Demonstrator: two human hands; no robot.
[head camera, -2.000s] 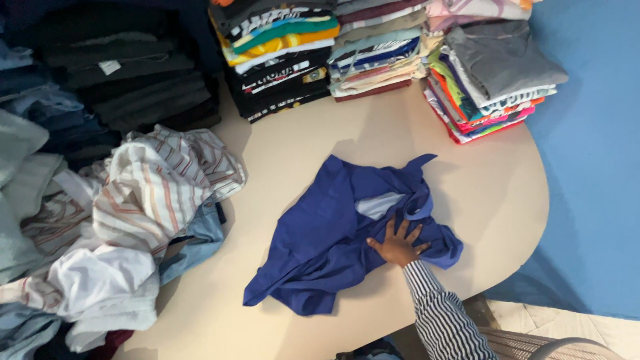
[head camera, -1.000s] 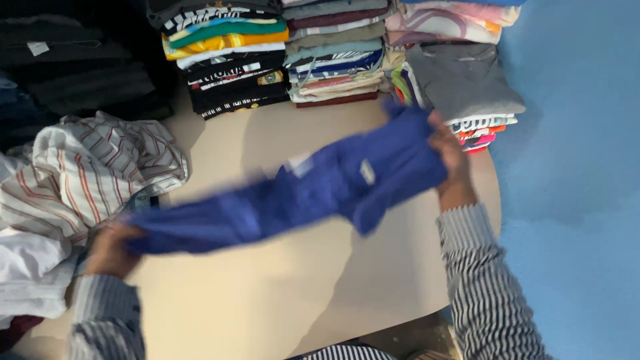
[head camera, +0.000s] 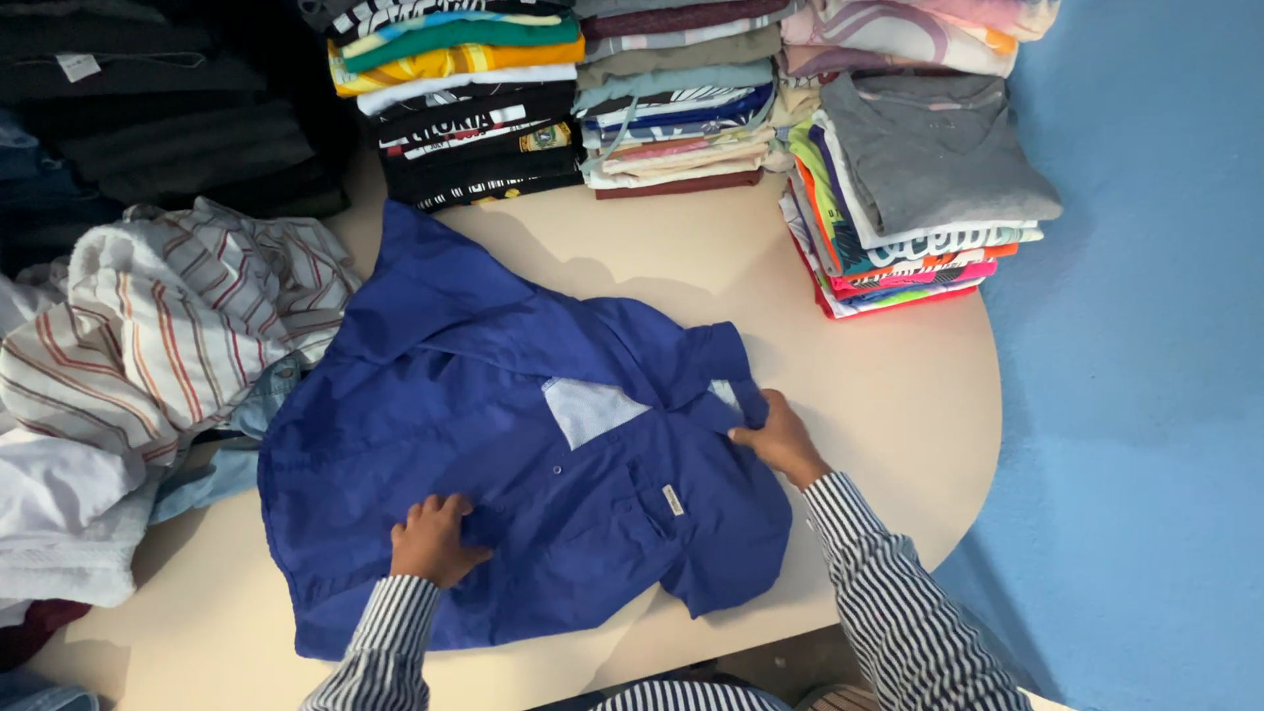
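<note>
A blue button-front shirt (head camera: 395, 434) lies spread on the pale tabletop (head camera: 889, 395), its collar toward the right and its hem at the left. A small label sits by its chest pocket, and a light inner lining shows at the open front. My right hand (head camera: 783, 439) grips the shirt's collar between thumb and fingers. On the lower front of the shirt rests my left hand (head camera: 436, 541), fingers spread and slightly bent, pressing on the cloth.
Folded shirts stand in stacks along the back, one topped by a grey T-shirt (head camera: 928, 148) at the right. Dark folded clothes (head camera: 197, 128) fill the back left. A loose heap with a striped garment (head camera: 168, 346) touches the shirt's left side. A blue wall (head camera: 1136, 395) borders the right.
Held stretched in the air between both hands a second ago, the blue shirt now lies spread on the table. It was bunched on the table before that, under my right hand.
</note>
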